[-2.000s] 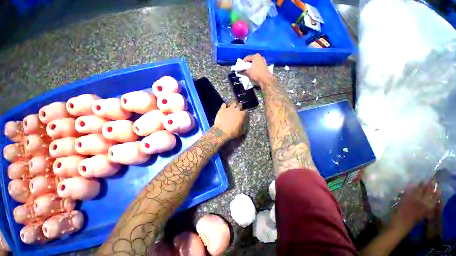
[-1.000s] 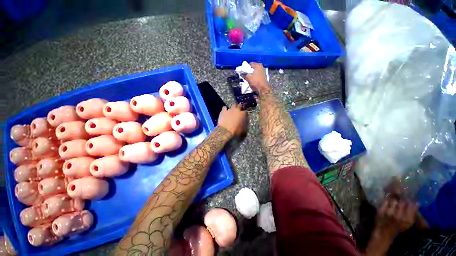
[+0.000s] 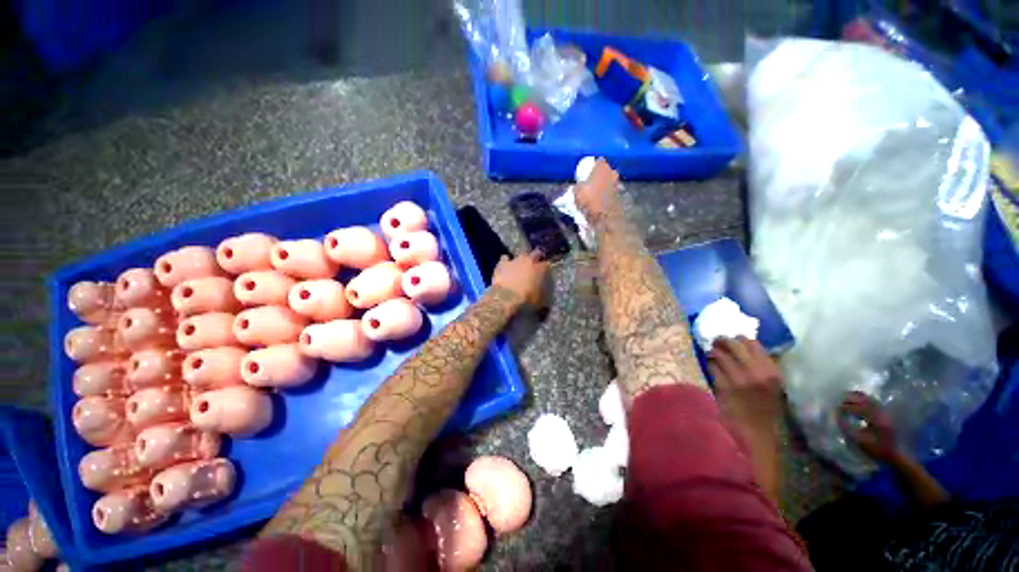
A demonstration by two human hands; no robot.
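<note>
A black smartphone [image 3: 541,223] lies on the grey speckled bench. My left hand [image 3: 523,279] is at the phone's near end, with fingertips at its edge; whether it grips the phone is unclear. My right hand [image 3: 598,190] is just beyond and to the right of the phone, closed on a crumpled white tissue [image 3: 575,212]. Part of the tissue hangs beside the phone. A dark flat item [image 3: 483,239] lies by the large tray, left of the phone.
A large blue tray [image 3: 335,447] with rows of pink moulded pieces [image 3: 268,324] is at left. White wads [image 3: 551,444] and loose pink pieces [image 3: 498,493] lie near me. A small blue tray [image 3: 603,162] is beyond. Another person's hand [image 3: 749,374] is at the blue scale [image 3: 715,268], beside a stuffing bag [image 3: 860,223].
My right hand with the tissue has moved off the phone to its right side. A wad has appeared on the scale, and the other person's hand has reached it.
</note>
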